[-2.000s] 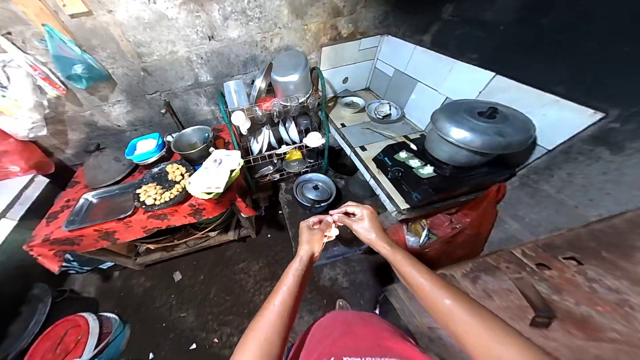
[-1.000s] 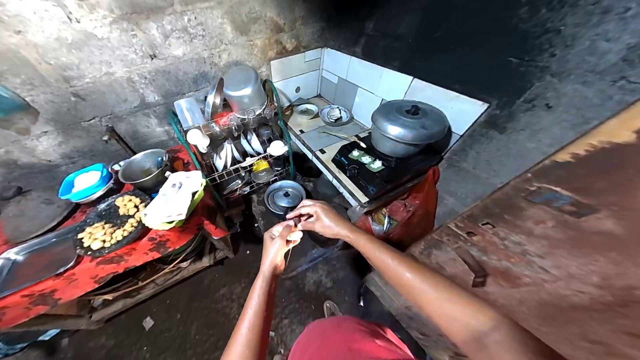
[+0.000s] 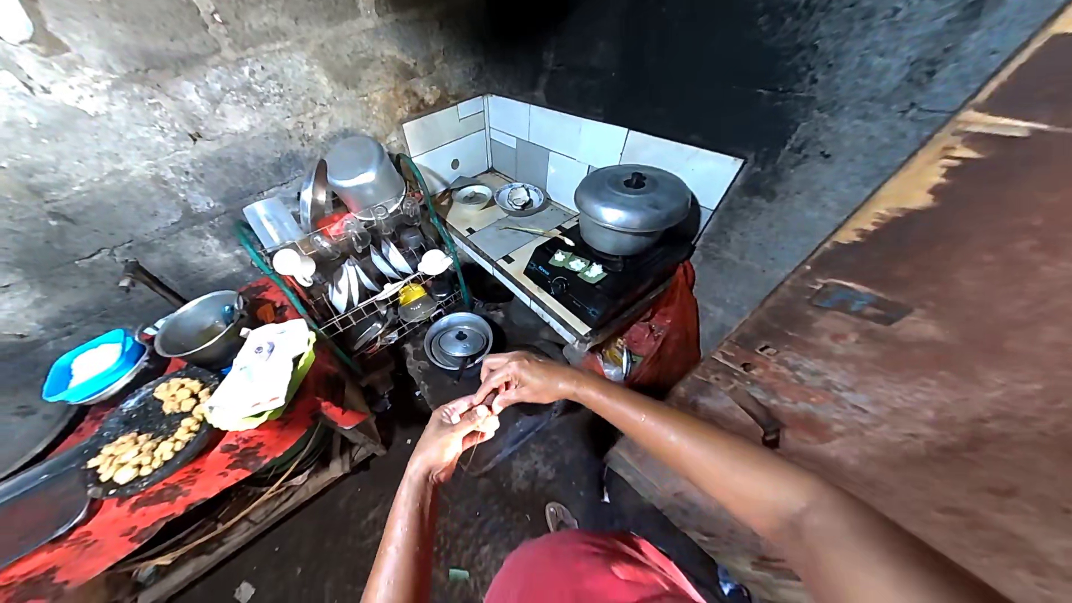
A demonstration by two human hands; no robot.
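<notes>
My left hand (image 3: 452, 431) and my right hand (image 3: 523, 381) meet at the fingertips in the middle of the view. A small pale piece (image 3: 484, 419) is held in my left fingers, with a thin strand hanging below; what it is cannot be told. My right fingertips pinch at the same spot, and whether they grip the piece is hidden. Just behind the hands sits a small lidded metal pot (image 3: 458, 339). Several small pale pieces on green squares (image 3: 578, 265) lie on the front of the black gas stove (image 3: 557, 293).
A large lidded pot (image 3: 632, 209) stands on the stove, beside a tiled counter (image 3: 502, 239). A dish rack (image 3: 368, 310) is left of it. The red-covered table (image 3: 193, 481) bears a dark tray of pale lumps (image 3: 138, 456). A wooden panel (image 3: 921, 352) stands right.
The view has swung to the right. My two hands stay together at the fingertips, with small shifts of the fingers.
</notes>
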